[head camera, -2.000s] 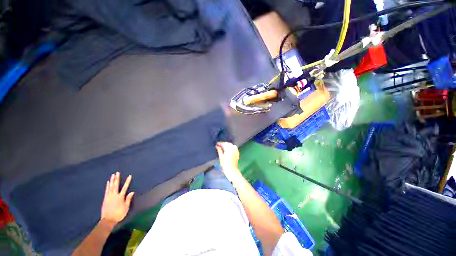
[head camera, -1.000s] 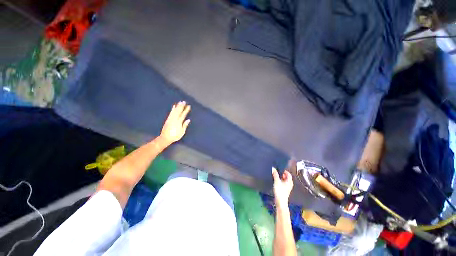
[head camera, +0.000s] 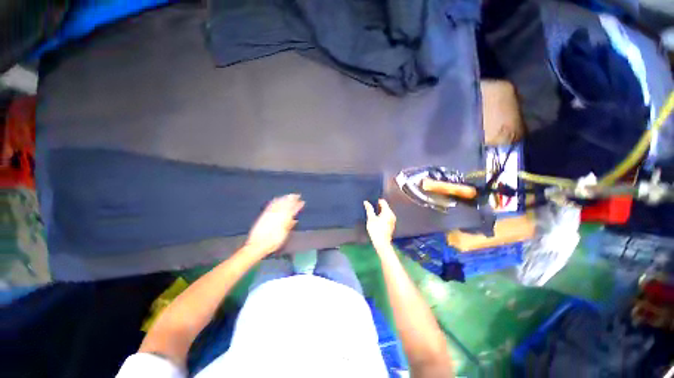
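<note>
A dark navy trouser leg lies flat along the near side of the grey-brown padded table. My left hand rests on the leg's near part, a little blurred, fingers spread. My right hand is at the leg's narrow right end, thumb and finger apart; whether its fingertips touch the cloth edge is unclear. The silver steam iron, with a tan-orange handle, lies on the table just right of that end, touched by neither hand.
Crumpled dark trousers lie at the table's far side. A yellow hose and a black cord run right from the iron. A white card is beside the table's right edge. Blue crates and a clear plastic bag are below right.
The view has turned, so the table lies level. My left hand has moved to the leg's near part. My right hand stays by the narrow end, and the iron stays beside it.
</note>
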